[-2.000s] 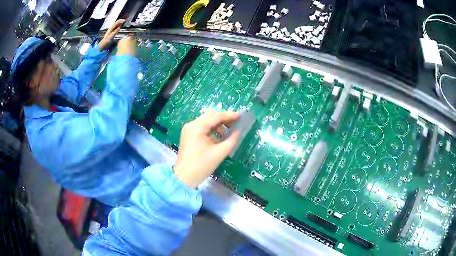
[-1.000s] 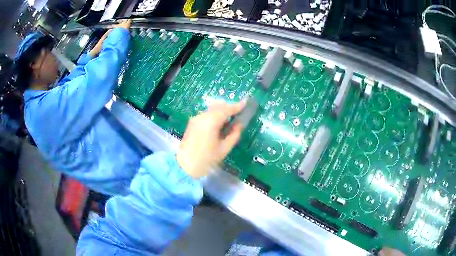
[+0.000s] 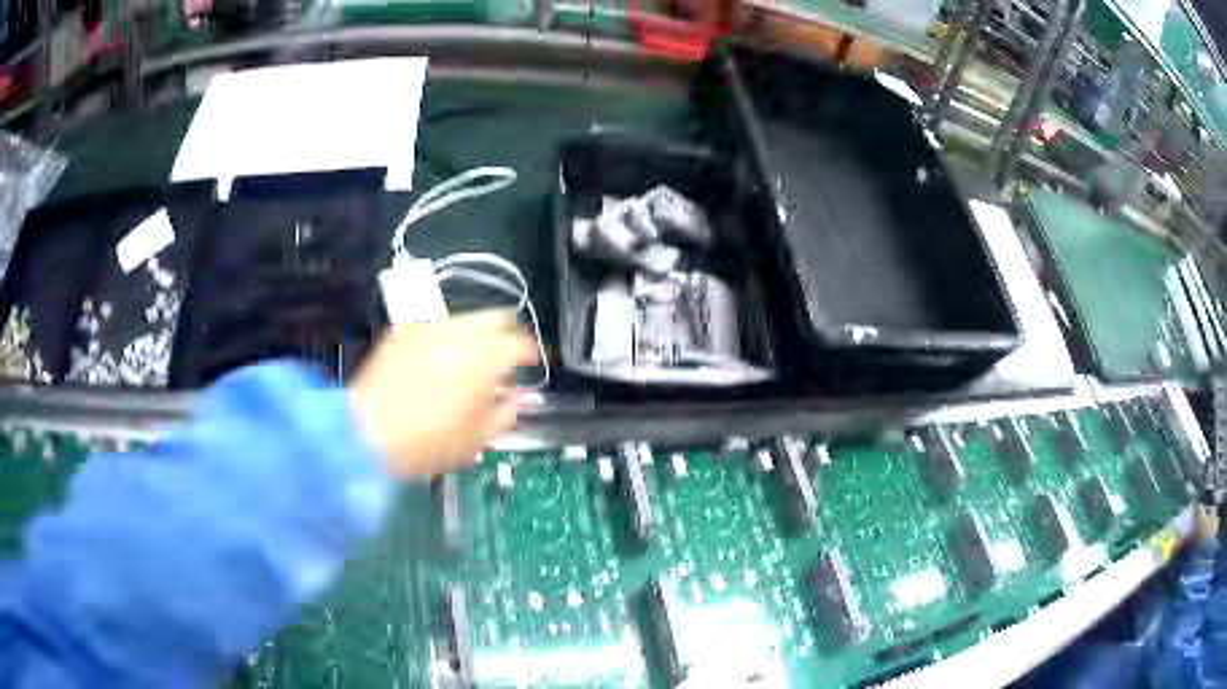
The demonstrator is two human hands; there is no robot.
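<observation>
My left hand (image 3: 437,393) is blurred and reaches in from the left over the conveyor rail. Its fingers are a little apart and no part shows in it. It is left of the grey-part bin (image 3: 572,276), in front of the white cord (image 3: 464,182). Grey blocks (image 3: 666,316) are piled in the bin. Below lie green printed circuit boards (image 3: 552,518) with grey blocks standing upright on them, one of them at the board's far side (image 3: 635,491). My right hand is not in view.
A large empty black tote (image 3: 881,215) stands right of the bin. Left are a black tray with white connectors (image 3: 128,357), another black tray (image 3: 276,276) and a white sheet (image 3: 310,115). Another person's hand (image 3: 1195,528) shows at the right edge.
The view has swung right from the boards to the bins. My left hand has left the grey block it held over the board and is now above the rail near the bin.
</observation>
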